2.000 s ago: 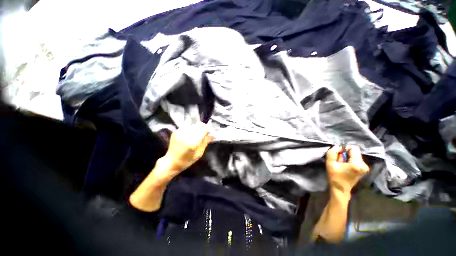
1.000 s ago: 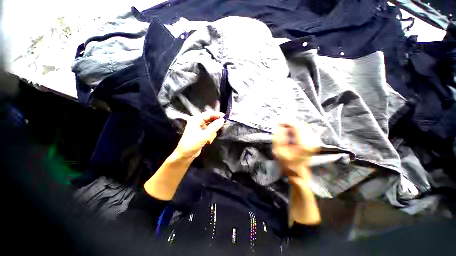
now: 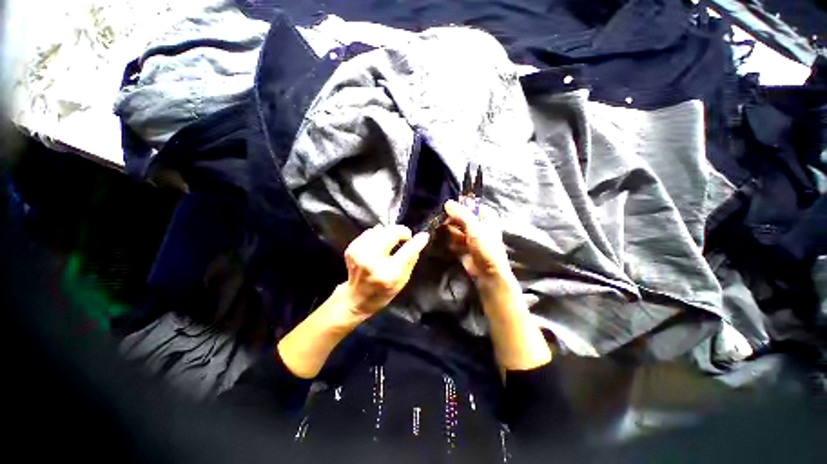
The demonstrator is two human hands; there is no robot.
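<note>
A denim garment, pale grey inside and dark navy outside, lies spread over the table edge. My left hand pinches its cloth at a dark navy edge near the middle. My right hand is close beside it and holds thread snips, their dark pointed blades upward over the grey cloth. The fingers of both hands nearly meet at the navy edge. Whether the right fingers also grip the cloth is hard to tell. Small shiny buttons show along the garment's navy edge.
More navy garments are heaped beyond and to the right. The white table shows at the upper left, with its edge running down towards me. Dark cloth and a blurred green thing are at the lower left.
My right hand has moved left from the right-hand seam to beside my left hand, and the snips' blades now show. My left hand has shifted to the navy edge.
</note>
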